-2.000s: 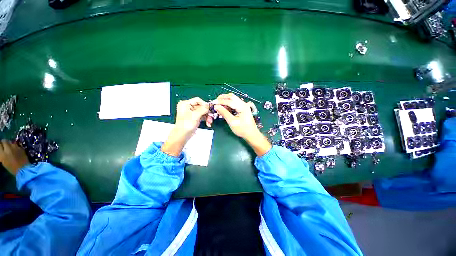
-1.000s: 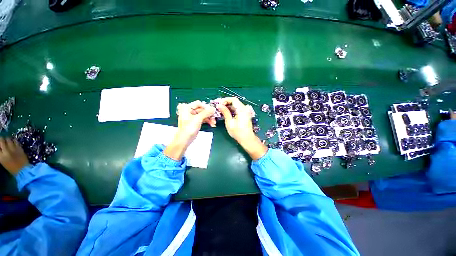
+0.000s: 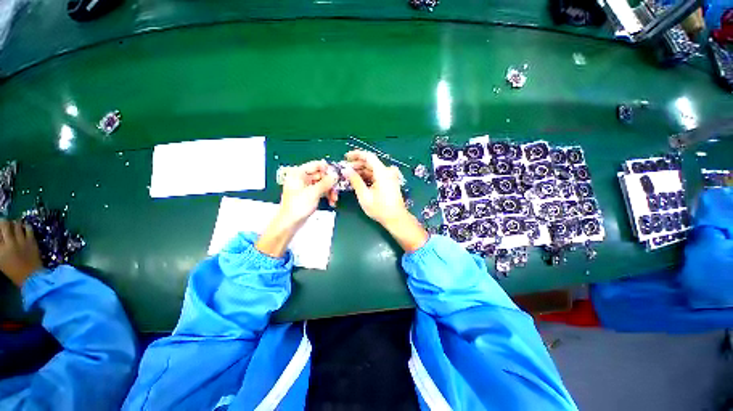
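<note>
My left hand point(image 3: 304, 191) and my right hand point(image 3: 376, 188) meet over the green bench, fingertips together. Between them they hold a small dark module point(image 3: 338, 170), mostly hidden by the fingers. Thin silver tweezers point(image 3: 380, 152) lie just beyond my right hand. To the right, rows of black modules point(image 3: 509, 185) with round centres lie on a white tray, with loose pieces along its near and left edges. A white paper sheet point(image 3: 208, 167) lies to the left, and a second sheet point(image 3: 315, 241) lies partly under my left forearm.
A smaller tray of modules point(image 3: 645, 193) lies far right beside a blue sleeve. Another person's hand point(image 3: 16, 250) rests at a dark pile point(image 3: 53, 233) on the left. Small pieces lie on the far bench point(image 3: 241, 72). A grey rack point(image 3: 643, 20) stands top right.
The whole view has shifted slightly, so bench items sit further left. My fingers have changed position a little around the small module. A piece at the far left bench has come into view.
</note>
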